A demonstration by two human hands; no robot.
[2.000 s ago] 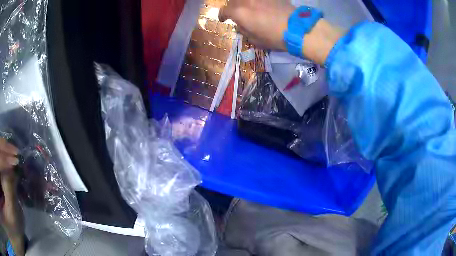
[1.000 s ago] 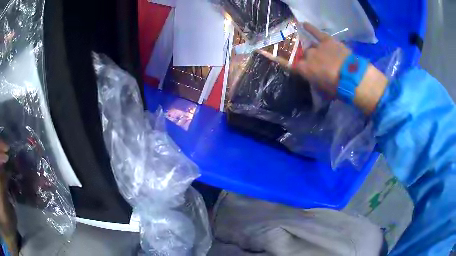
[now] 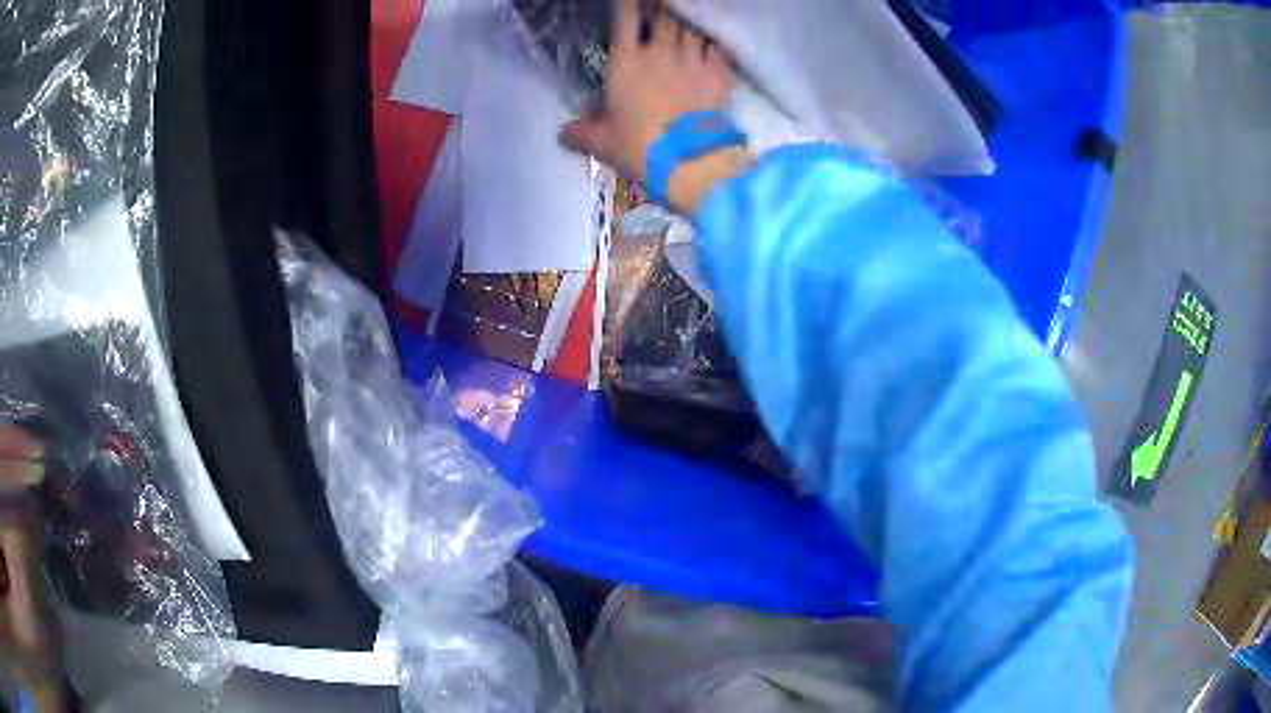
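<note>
A clear plastic bag (image 3: 119,460) with dark contents stands close at the left. My left hand (image 3: 20,508) is blurred and cut off by the left edge, with its fingers on this bag. Beside it is a large black panel (image 3: 251,279) with a white lower edge; a crumpled clear bag (image 3: 404,474) hangs at its right. My right hand (image 3: 655,91) is over the blue tote (image 3: 669,508), at a dark bagged part (image 3: 565,35); its fingertips are blurred, so its grip is unclear. A bagged black part (image 3: 676,397) lies below, partly hidden by my right sleeve.
White sheets (image 3: 523,181) lie over a red sheet (image 3: 400,181) and copper-orange parts (image 3: 495,314). A large white sheet or sleeve (image 3: 864,70) is at the tote's top right. A floor marking with a green arrow (image 3: 1164,425) is at the right. My grey-clad lap (image 3: 739,655) is below.
My right hand has moved up and left, off the bagged black part. The upper dark bagged part has shifted left. The view has shifted, showing more floor at the right. My left hand stays at the edge.
</note>
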